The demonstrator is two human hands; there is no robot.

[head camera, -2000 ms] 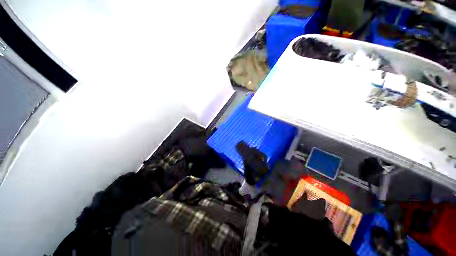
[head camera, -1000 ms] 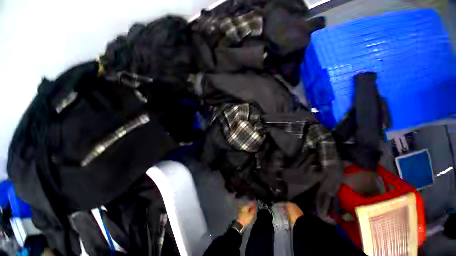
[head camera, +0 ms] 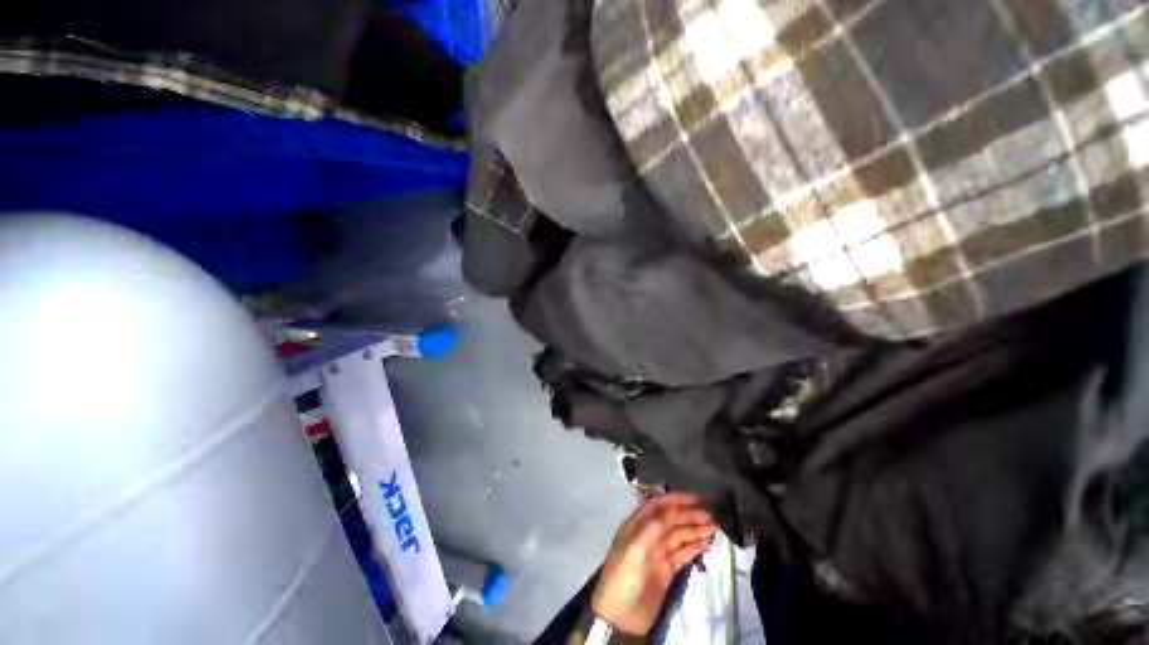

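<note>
A heap of dark grey garments [head camera: 706, 302] fills the upper right and right side. Its plaid lining [head camera: 857, 151] in black, brown and cream is very close to the camera. My left hand [head camera: 655, 554], with a band at the wrist, is at the bottom centre against the lower edge of the dark cloth. Its fingers are curled; whether they grip the cloth does not show clearly. My right hand is not in view.
A white rounded trough [head camera: 126, 441] stands large at the left. Beside it is a white metal foot frame marked JACK [head camera: 384, 504] with blue end caps. Another dark garment with a plaid edge [head camera: 227, 95] hangs over blue plastic at the upper left.
The view has moved down close to the heap and trough. The plaid lining now looms large at the upper right. My right hand has gone from view; the red stool is also out of view.
</note>
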